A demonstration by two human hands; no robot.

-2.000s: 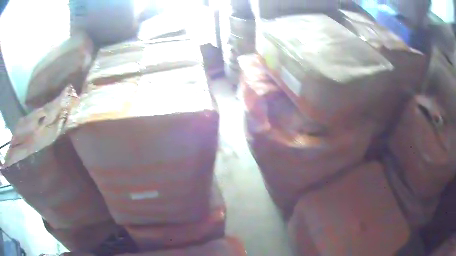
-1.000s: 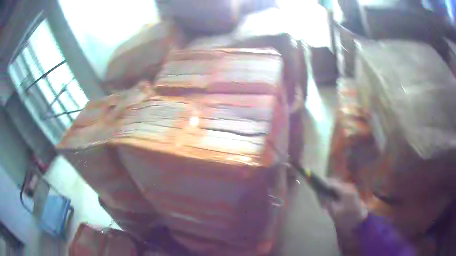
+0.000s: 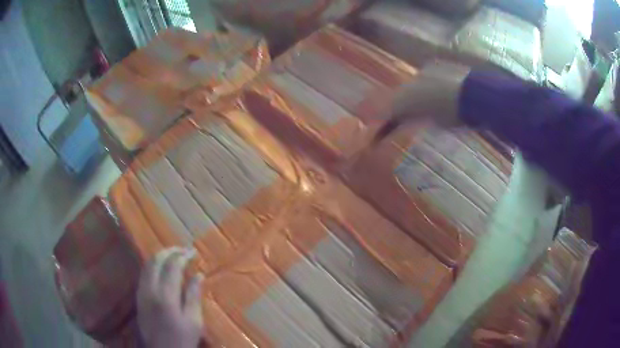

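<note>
A large taped carton (image 3: 299, 251), crossed by shiny orange tape, fills the middle of the view. A second taped carton (image 3: 326, 81) lies against its far side, with a dark gap between them. My left hand (image 3: 170, 296) rests on the near carton's left edge, fingers slightly spread, holding nothing. My right hand (image 3: 428, 95), blurred, in a purple sleeve, is over the far side of the cartons. It grips a dark, thin utility knife (image 3: 386, 130) pointing down at the tape; its blade tip cannot be made out.
Another taped carton (image 3: 177, 75) stands at the upper left, and one (image 3: 98, 268) sits lower at the left. A blue platform trolley (image 3: 75, 139) stands on the floor beyond. More taped cartons (image 3: 537, 299) are at the lower right, across a pale floor strip (image 3: 489, 272).
The view has moved closer over the carton tops and turned. My right hand with the knife has moved from beside the stack to over it. My left hand has come into view on the carton's edge.
</note>
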